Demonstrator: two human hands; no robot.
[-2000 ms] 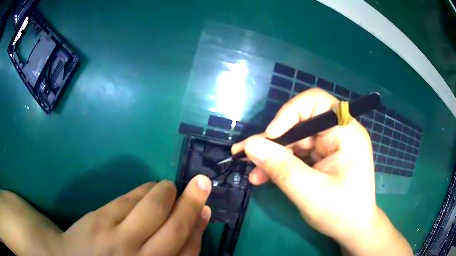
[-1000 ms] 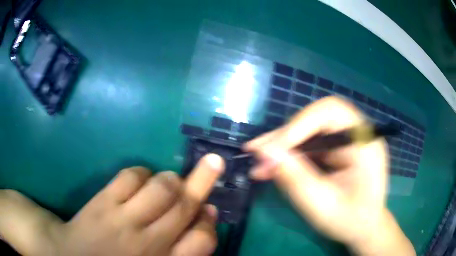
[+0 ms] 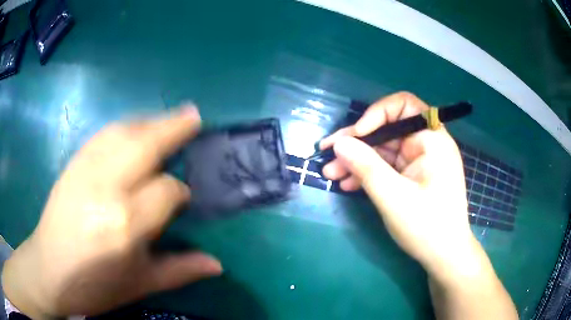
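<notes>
The black housing is blurred, turned sideways, and lies between my hands over the left end of the liner sheet. My left hand is at its left end, with index and middle fingers against it and the thumb spread below; the grip is partly hidden. My right hand holds the black tweezers with the yellow band; their tip is over the sheet beside the housing. Black pads sit in rows on the clear liner sheet. Whether the tip holds a pad cannot be told.
Dark housings lie at the top left, cut by the edge. A curved white strip crosses the green mat at the top right. A dark textured object stands at the lower right edge.
The housing has turned from upright to sideways and moved up and left with my left hand. The tweezers have left it for the sheet. The view has shifted.
</notes>
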